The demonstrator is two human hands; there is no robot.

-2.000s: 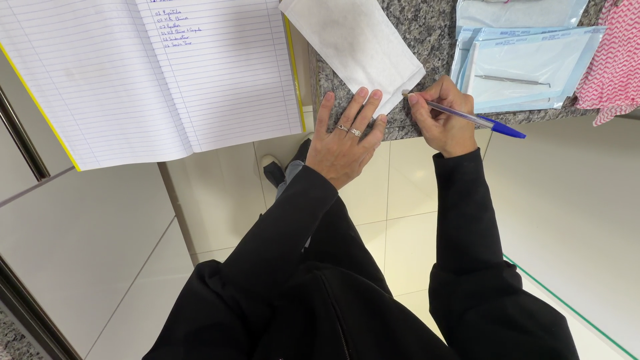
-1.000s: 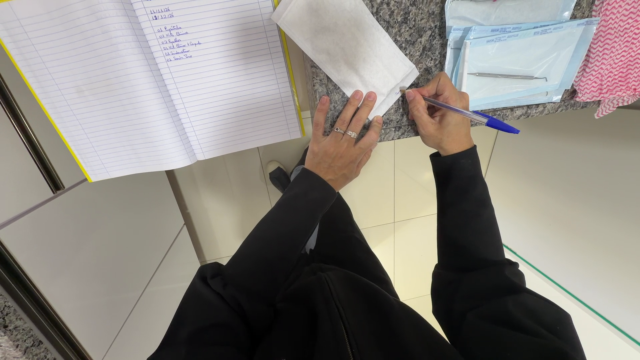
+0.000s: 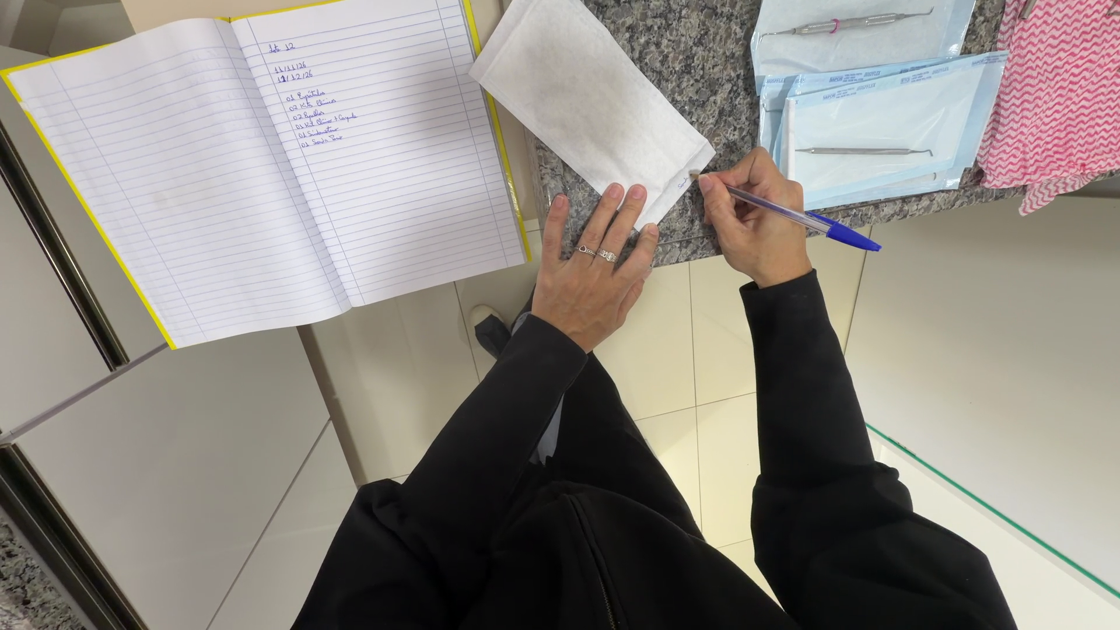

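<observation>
A blue ballpoint pen point(image 3: 792, 213) is held in my right hand point(image 3: 759, 217), its tip at the lower right edge of a white paper pouch point(image 3: 604, 105). Small blue ink marks show on the pouch's edge beside the tip. My left hand point(image 3: 597, 267), with rings on it, rests its spread fingertips on the pouch's lower edge and the granite countertop point(image 3: 682, 44). Right of my right hand lie sealed sterilization pouches; one holds a thin metal dental instrument point(image 3: 864, 151), and one above it holds another dental instrument point(image 3: 844, 24) with a pink ring.
An open lined notebook point(image 3: 411, 175) with a yellow cover edge and handwriting lies at the left. A pink and white zigzag-patterned cloth point(image 3: 1054, 96) lies at the far right. White cabinet fronts point(image 3: 184, 490) stand at the lower left, and floor tiles show below the counter's edge.
Blue ink marks are now visible on the pouch's edge by the pen tip. Both hands keep nearly the same places on the pouch.
</observation>
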